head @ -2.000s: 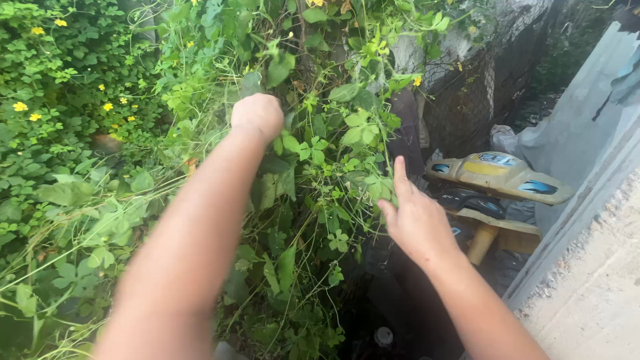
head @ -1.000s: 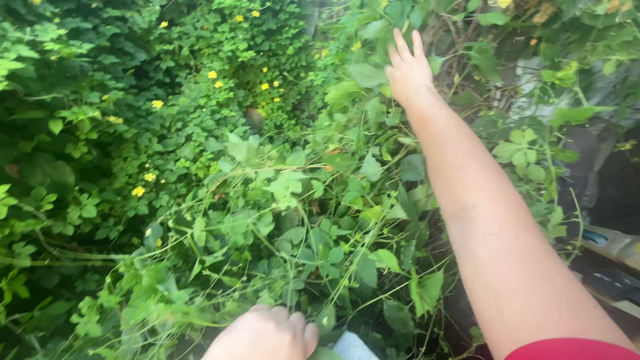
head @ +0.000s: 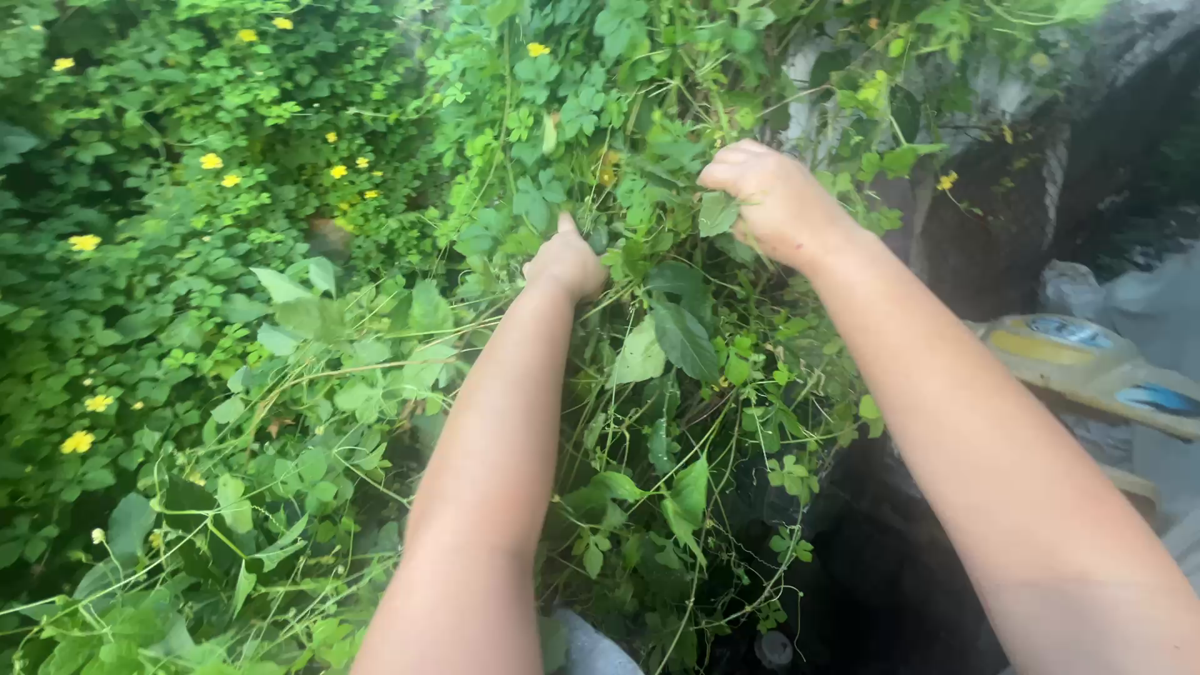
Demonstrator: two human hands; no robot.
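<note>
Leafy green vines (head: pixel 684 328) hang in a tangled mass at the centre. My right hand (head: pixel 773 197) is closed on vine stems and leaves at the upper part of the mass, with a leaf showing under its fingers. My left hand (head: pixel 565 262) is to the left and a little lower, in among the stems. Its thumb or a finger points up, and its other fingers are hidden by leaves and by the hand itself, so its hold cannot be told.
Dense foliage with yellow flowers (head: pixel 82 243) fills the left side. At the right lies a yellowish plastic object (head: pixel 1050 339) with blue patches. A dark gap (head: pixel 872 581) is below the vines, and a pale rounded thing (head: pixel 595 642) shows at the bottom edge.
My left hand has moved up from the bottom of the view into the vines. My right hand, spread one second ago, has closed on vines. The view has swung back to the right.
</note>
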